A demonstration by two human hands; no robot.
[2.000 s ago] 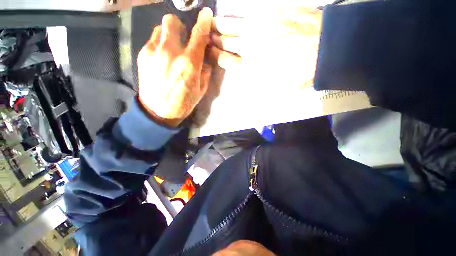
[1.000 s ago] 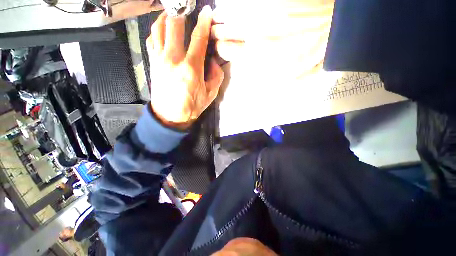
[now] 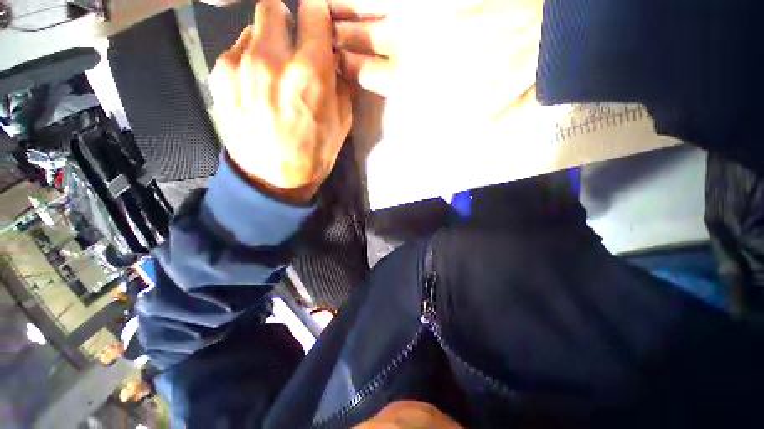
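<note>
A dark mesh back panel [image 3: 159,109] lies left of and under my left hand, and part of it hangs below the table edge. A pale camouflage strip [image 3: 194,54] crosses it. My left hand [image 3: 285,100] presses on the panel with its palm down, its fingertips near the top of the picture. My right hand [image 3: 436,59] is almost washed out by glare; its fingertips lie beside my left index finger at the panel's right edge. Whether they pinch the edge cannot be told. The needle area is out of the picture.
The bright table top [image 3: 410,172] has a printed scale [image 3: 599,121] near my right sleeve. Black bags with grey straps [image 3: 113,184] are stacked at the left. A dark crinkled plastic bag or cloth [image 3: 735,226] hangs at the right. My lap is below the table edge.
The round metal machine part at the top has left the picture. The hands sit slightly higher in view. The panel's mesh shows at a changed angle left of my hand.
</note>
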